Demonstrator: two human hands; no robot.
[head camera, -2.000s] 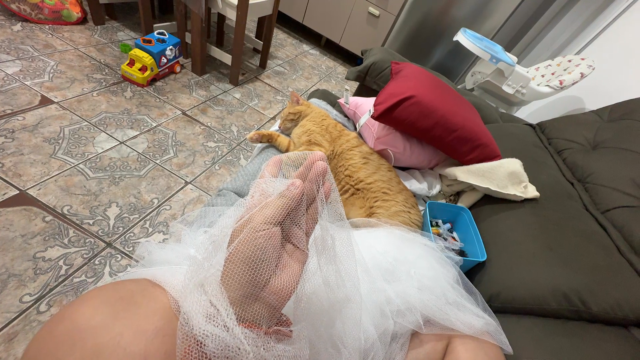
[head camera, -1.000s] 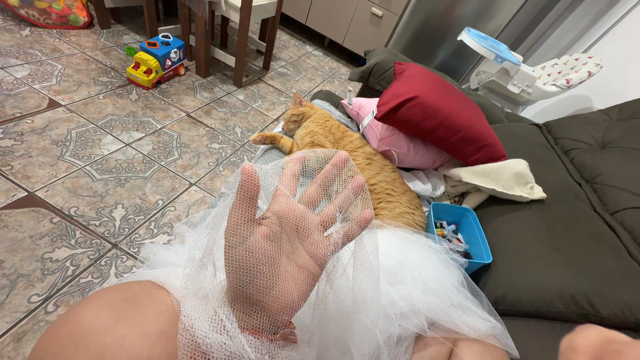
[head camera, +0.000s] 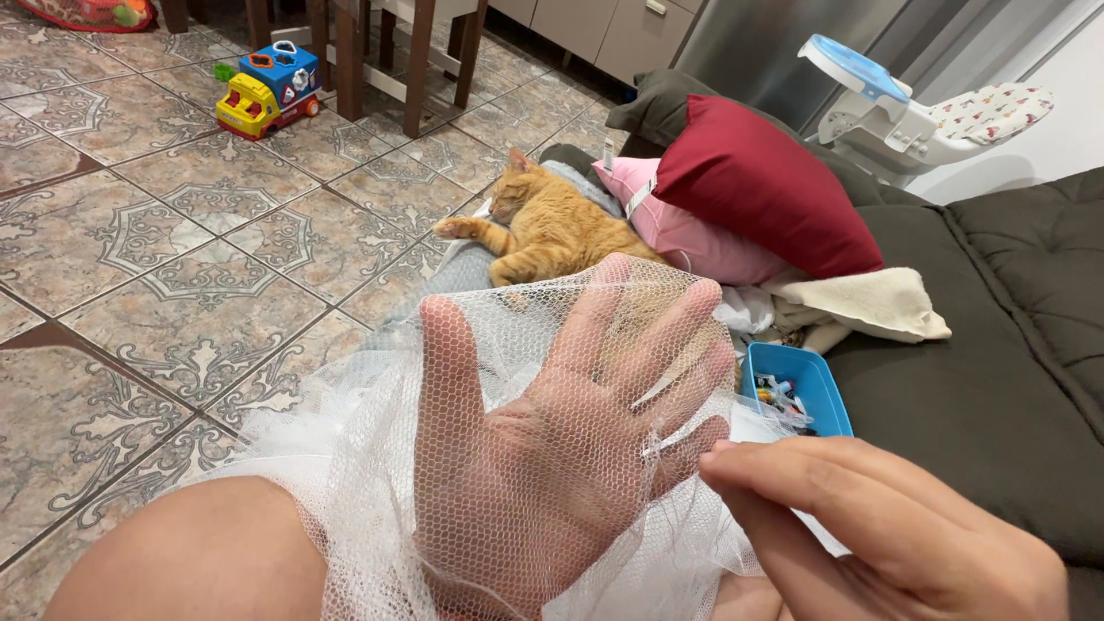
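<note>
White tulle netting (head camera: 379, 483) lies over the lap in loose folds and stretches across my left hand (head camera: 561, 431). That hand is under the mesh, palm toward the camera, fingers and thumb spread, their tips pressing against it. At the netting's right side is my right hand (head camera: 897, 517), thumb and forefinger brought together near the little finger of my left hand. Whether a bit of mesh or something thin is between those fingertips cannot be told.
Beyond the netting an orange cat (head camera: 569, 216) lies beside pink (head camera: 690, 233) and red (head camera: 768, 190) cushions. A blue plastic bin (head camera: 815, 388) with small items stands on the dark sofa (head camera: 931, 414). A toy truck (head camera: 272, 90) is on the tiled floor.
My right hand has come in from the right to the netting; a second ago only part of it showed at the edge. The fingers of my left hand have spread wider under the mesh.
</note>
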